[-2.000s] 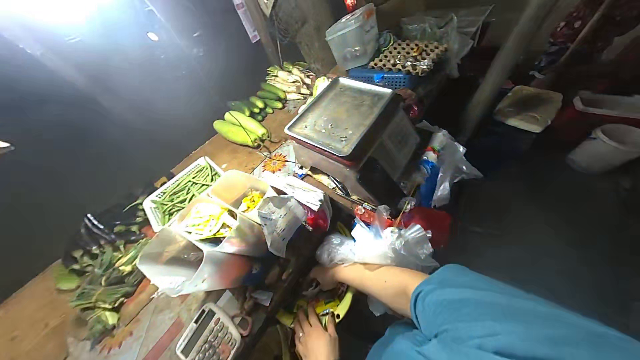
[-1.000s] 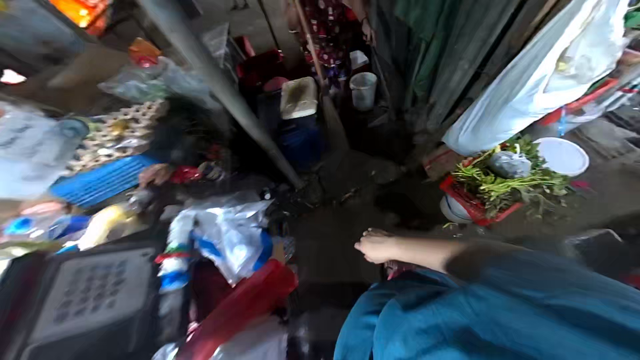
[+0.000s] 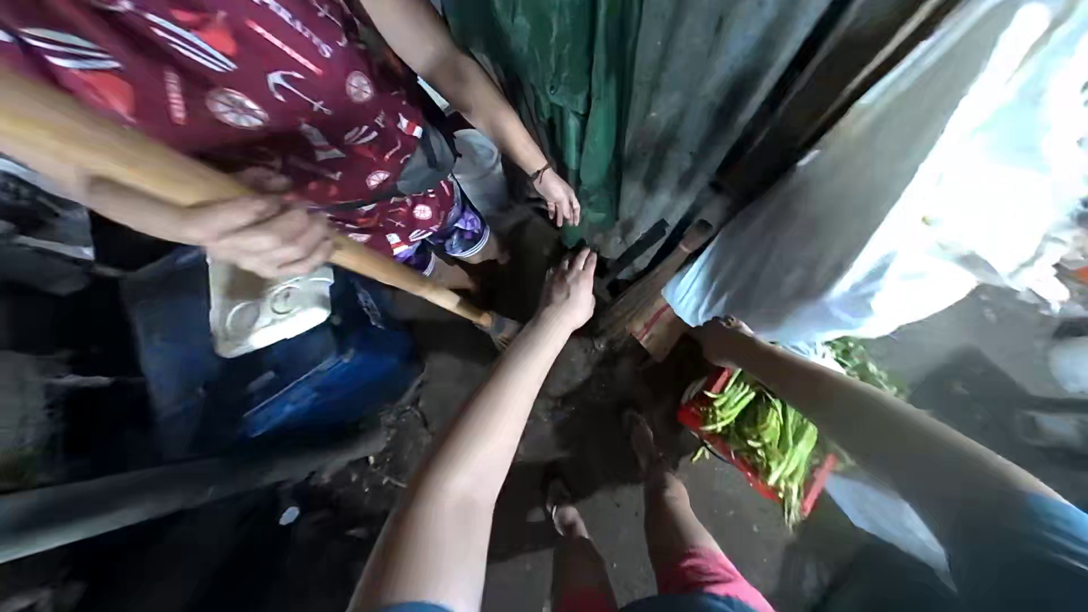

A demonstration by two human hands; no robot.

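Observation:
My left hand reaches forward at the centre of the head view, its fingers extended and nothing visible in its grasp. Just beyond it is another person's lowered hand, with a band at the wrist. Farther right, my right hand is at the lower edge of a white plastic sheet or bag. Its fingers are partly hidden, so its hold is unclear. A broom leans between my hands, with a brown flat piece close to my right fingers. The other person's other hand grips a long wooden pole.
A red crate of green vegetables stands on the ground below my right forearm. At left are a blue container and a pale tray. Green sheeting hangs ahead; a pale bucket stands behind the person.
The view has swung right from the vegetable table and scale. My left hand, earlier at the table, now reaches forward over the ground. The person with the pole appears much closer.

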